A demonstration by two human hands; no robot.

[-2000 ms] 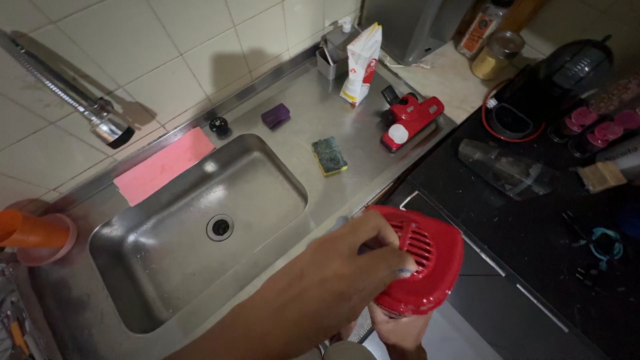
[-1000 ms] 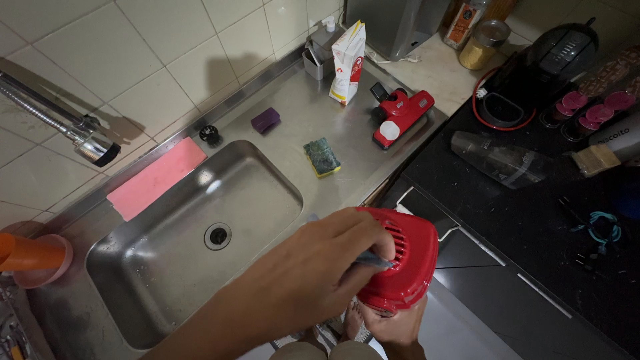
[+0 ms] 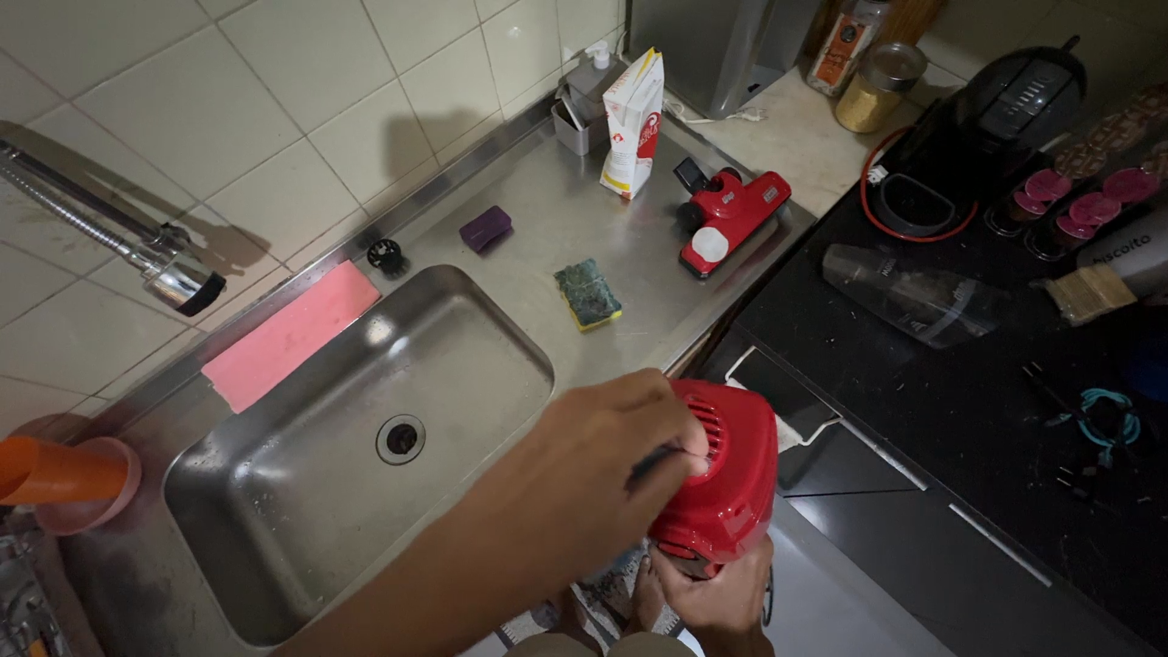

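Observation:
My right hand (image 3: pixel 721 589) grips the underside of a red plastic housing with vent slots (image 3: pixel 744 465), which looks like a vacuum cleaner body. My left hand (image 3: pixel 630 438) is at the slots, a thin dark item (image 3: pixel 646 467) pinched between thumb and fingers; its kind cannot be told. A red vacuum floor head (image 3: pixel 735 219) lies on the steel counter. Near it are a green and yellow sponge (image 3: pixel 589 294), a purple block (image 3: pixel 485 228) and a small black slotted part (image 3: pixel 387 257). A clear plastic vacuum part (image 3: pixel 912 294) lies on the black worktop.
A steel sink (image 3: pixel 319 511) lies left of my hands, with a pink cloth (image 3: pixel 292 334) along its back edge and a faucet (image 3: pixel 178 278) above. A white carton (image 3: pixel 632 123) stands behind the floor head. At right are a black coffee machine (image 3: pixel 1004 119) and a teal cable (image 3: pixel 1106 422).
The red housing has turned in my right hand and sits lower against the counter edge than two seconds ago. My left fingers remain at its slots.

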